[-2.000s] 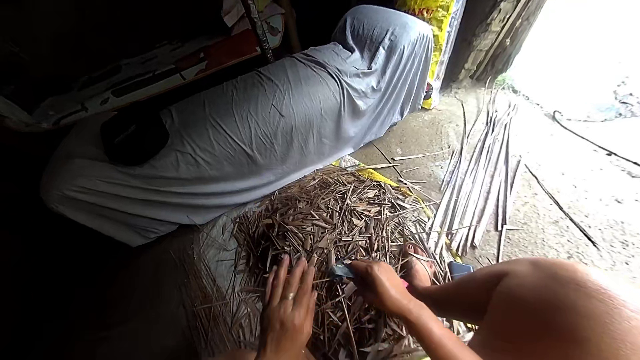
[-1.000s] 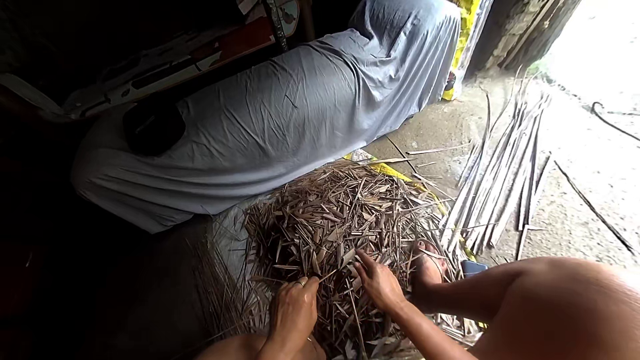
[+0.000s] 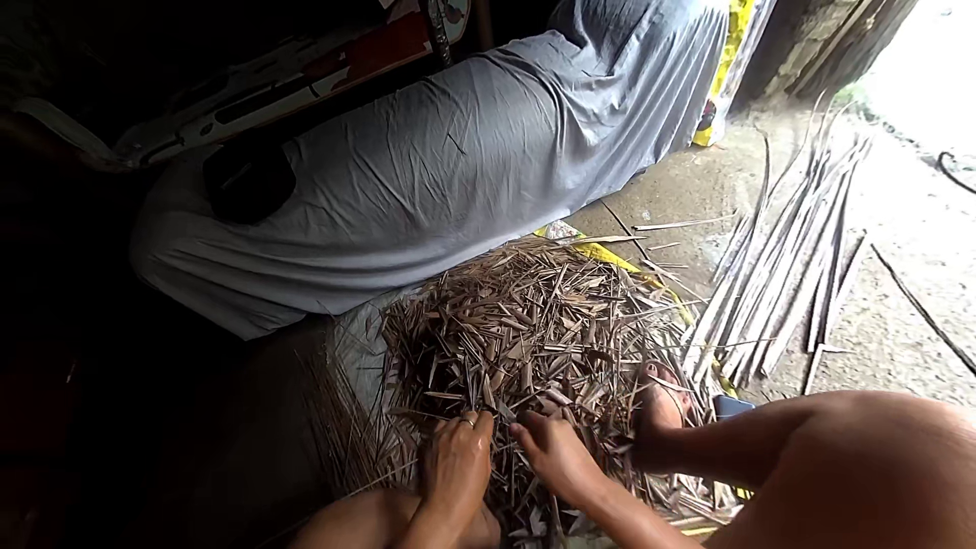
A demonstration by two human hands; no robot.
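A broad heap of dry brown leaf scraps (image 3: pixel 526 328) lies on a plastic sheet between my legs. Over the heap's near part is my left hand (image 3: pixel 460 457), a ring on one finger, with its fingers bent down to the scraps. Close to its right, my right hand (image 3: pixel 557 454) has curled fingers and touches or nearly touches the heap. A small greyish piece (image 3: pixel 503 413) shows between the two hands; which hand holds it, if either, cannot be told. The fingertips are partly hidden among the scraps.
A long form under grey cloth (image 3: pixel 457 152) runs behind the heap, with a dark object (image 3: pixel 249 181) on it. Long dry strips (image 3: pixel 785 259) lie on the concrete floor at right. My bare foot (image 3: pixel 662 396) borders the heap, near a blue object (image 3: pixel 732 406). Thin stalks (image 3: pixel 347 427) lie at left.
Two seconds ago my left hand was spread over the heap and my right hand held a bluish blade-like object. Now both hands are bent close together; that object is not plainly seen.
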